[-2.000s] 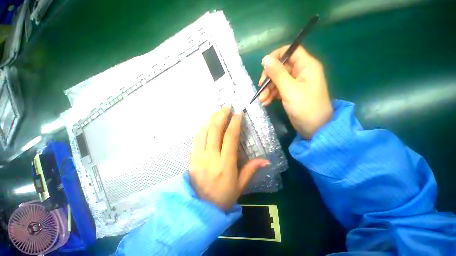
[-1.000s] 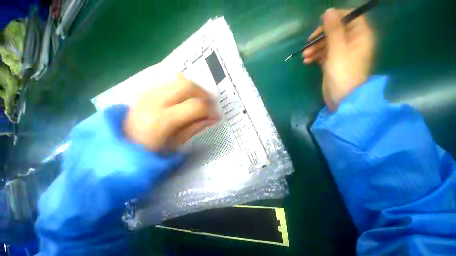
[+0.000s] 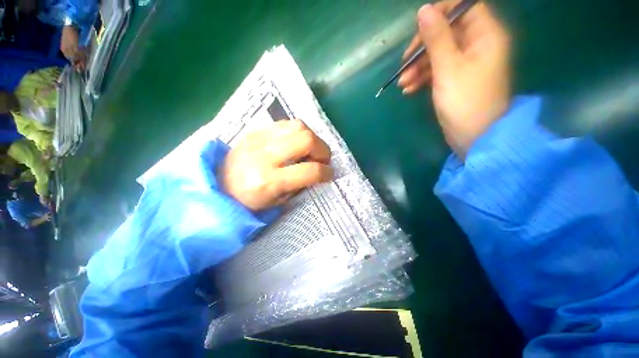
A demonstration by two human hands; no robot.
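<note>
A silver laptop bottom cover (image 3: 287,234) with a vent-hole band and a dark rectangle lies on crinkled clear bubble wrap (image 3: 382,217) in front of me. My left hand (image 3: 277,164) is over the cover with fingers curled; its fingertips are near the right edge, and whether they grip anything is hidden. My right hand (image 3: 462,70) is raised to the right, clear of the cover, and holds dark tweezers (image 3: 413,59), tip down-left. I cannot see a piece at the tip. A black liner sheet with yellow borders (image 3: 350,332) lies below the wrap.
The covers lie on a glossy green bench (image 3: 203,63). At the upper left are stacked panels (image 3: 70,112), a person in yellow-green (image 3: 36,105) and another person's hand and blue sleeve (image 3: 70,42). A pale object (image 3: 64,311) is at the lower left.
My left hand moved from flat on the cover to curled above it. My right hand moved up and away with the tweezers. The view has turned; the fan and blue bin are gone.
</note>
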